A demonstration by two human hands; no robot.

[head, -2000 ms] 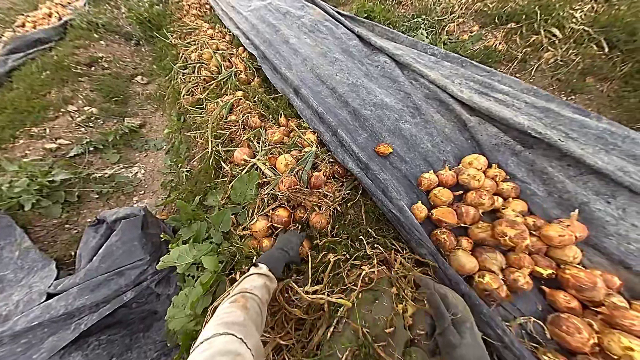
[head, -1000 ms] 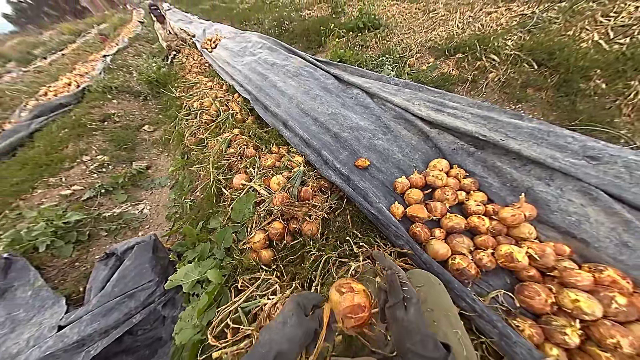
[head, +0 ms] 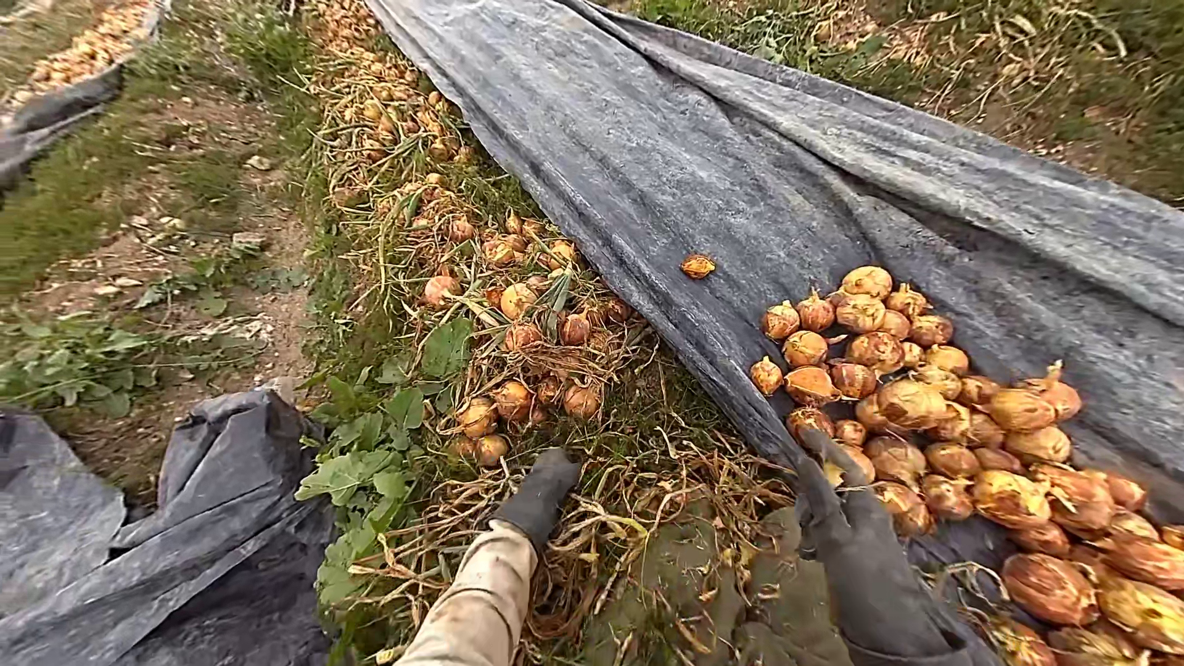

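Note:
My left hand (head: 548, 486), in a dark grey glove, is over dry onion tops, just below a cluster of unpicked onions (head: 513, 400) with their stalks on. Its fingers point away and are partly hidden. My right hand (head: 846, 518), gloved too, reaches to the left edge of a heap of trimmed onions (head: 911, 403) on the grey fabric sheet (head: 666, 176). Its thumb and fingers are spread at the heap; whether it touches an onion there cannot be told. A lone small onion (head: 697, 266) lies apart on the sheet.
A row of onions with dry leaves (head: 388, 111) runs away ahead. Crumpled dark sheeting (head: 231, 527) lies at the lower left beside green weeds (head: 361, 472). A bare soil path (head: 259, 250) runs along the left, with another onion row (head: 92, 46) beyond. My knees are at the bottom.
One second ago both hands were together around an onion at the bottom; now they are apart, the left over the dry tops, the right at the heap. The view has tilted down.

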